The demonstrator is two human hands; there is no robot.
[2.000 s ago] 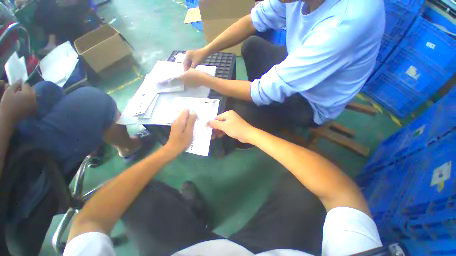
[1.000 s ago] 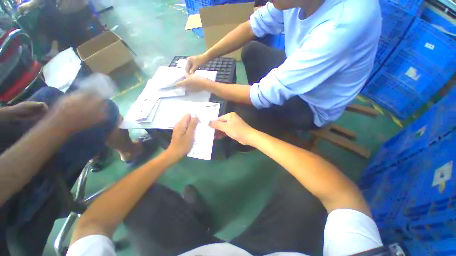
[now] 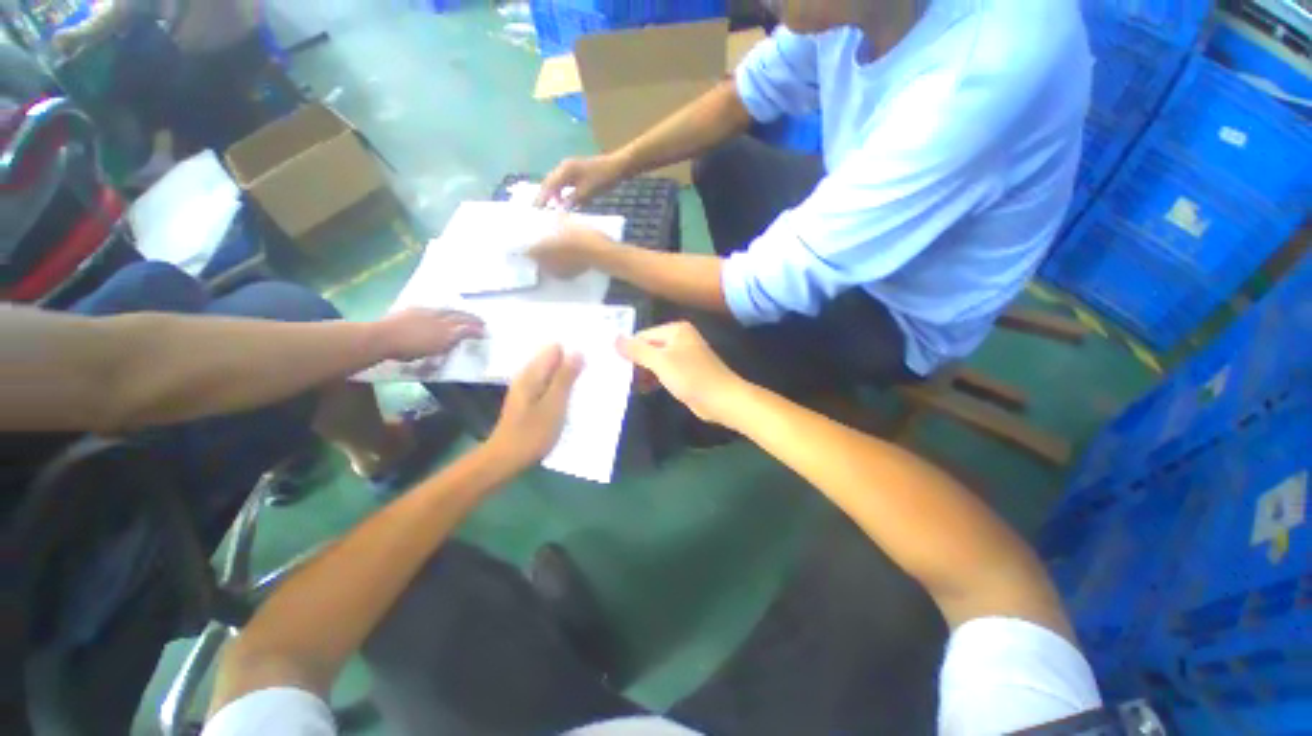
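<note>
A white printed sheet (image 3: 593,417) hangs over the near edge of the paper-covered crate, between my hands. My left hand (image 3: 540,407) holds it at its left side, with thumb and fingers on the paper. My right hand (image 3: 682,370) pinches its upper right edge with the fingertips. White sheets (image 3: 482,230) lie spread on a black grid-topped crate (image 3: 659,213). A smaller white stack (image 3: 501,273) lies on them, beside the hand of a person in light blue.
Another person's arm (image 3: 245,360) reaches in from the left, hand on the sheets. Blue crates (image 3: 1151,216) stand at the right. Open cartons (image 3: 310,180) sit on the floor at the back. A chair's chrome leg (image 3: 187,676) is at the lower left. Wooden slats (image 3: 993,414) lie under the person in blue.
The person at the left has moved their arm from the lap to the sheets on the crate. My hands keep hold of the sheet, which shows slightly lower in view.
</note>
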